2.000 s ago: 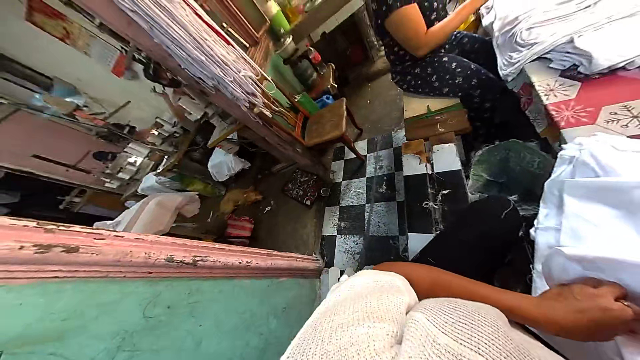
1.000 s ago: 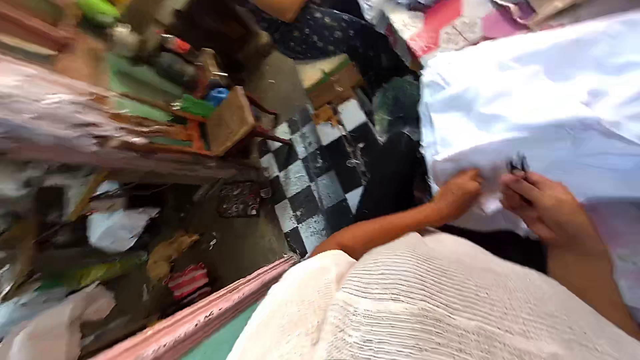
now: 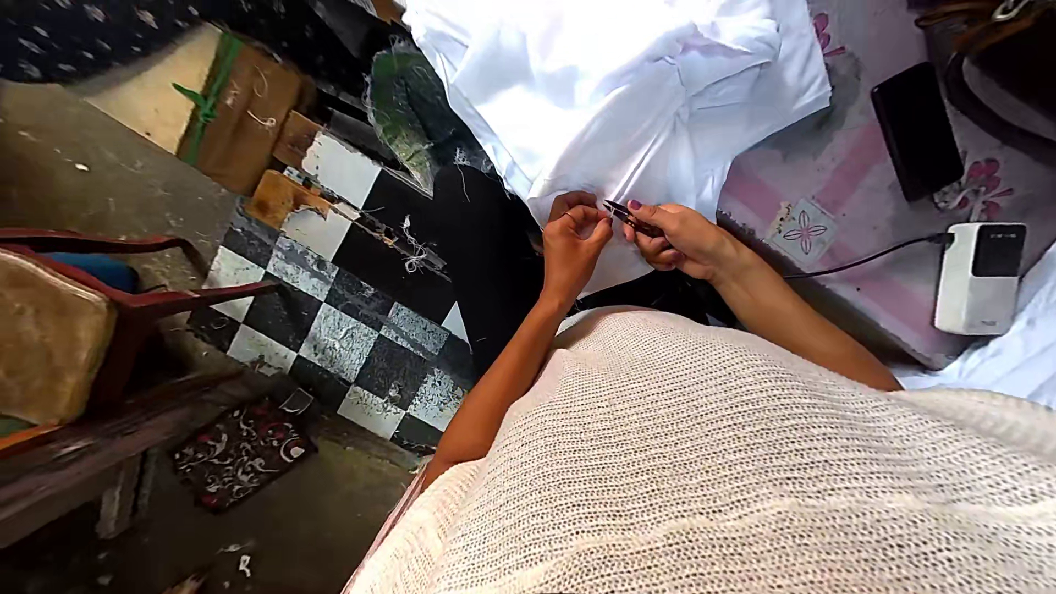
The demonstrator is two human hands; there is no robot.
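Note:
White cloth [image 3: 610, 91], apparently garments, spreads over the table edge and hangs toward my lap. My left hand [image 3: 575, 235] pinches the cloth's lower edge between thumb and fingers. Close beside it, my right hand [image 3: 681, 238] holds small dark thread snips [image 3: 625, 214], whose tips point left and almost touch the left fingertips. Whether a thread lies between the blades is too small to tell.
On the pink patterned table cover [image 3: 833, 198] lie a black phone [image 3: 917, 130] and a white power bank [image 3: 981, 278] with a dark cable. A wooden chair [image 3: 58, 330] and a cardboard box [image 3: 239, 115] stand on the left. A person's patterned clothing [image 3: 99, 33] shows at upper left.
The view has swung toward the table. My right hand, out of sight two seconds ago, is beside my left with the snips. The phone and power bank have come into view.

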